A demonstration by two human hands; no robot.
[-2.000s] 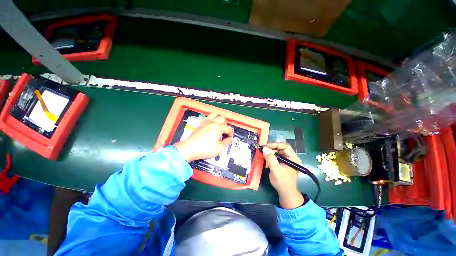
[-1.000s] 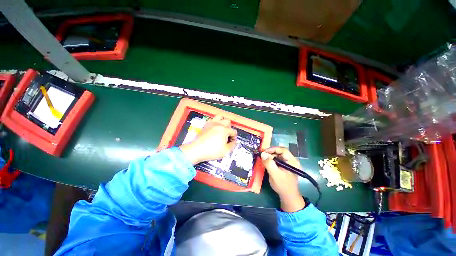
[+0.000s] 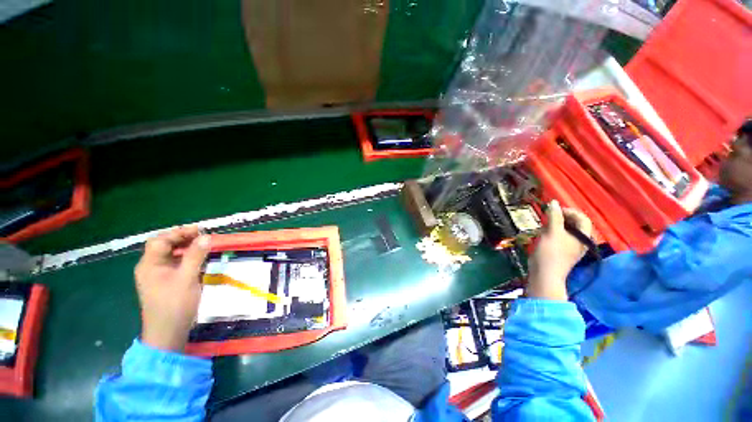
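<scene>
An open-backed tablet [image 3: 239, 288] lies in a red-orange frame [image 3: 336, 280] on the green bench. A yellow-orange strip crosses its white battery. My left hand [image 3: 169, 284] is raised over the frame's left end, thumb and fingertips close together. I cannot tell whether something tiny is between them. My right hand [image 3: 561, 247] is at the right, beside the black soldering station [image 3: 499, 214]. It grips the black soldering iron [image 3: 584, 237], whose handle and cord partly show; its tip is hidden.
Pale yellow bits [image 3: 441, 254] lie by a round tin [image 3: 463, 231] and a brown block [image 3: 419, 206]. Clear plastic bags [image 3: 495, 99] hang behind. Red trays [image 3: 577, 181] stand at right, near another person's blue sleeve [image 3: 684, 264]. Framed tablets [image 3: 397, 132] sit on the rear lane.
The view has swung right. My right hand has moved with the iron from the tablet to the soldering station. My left hand has lifted from the tablet's middle to the frame's left end.
</scene>
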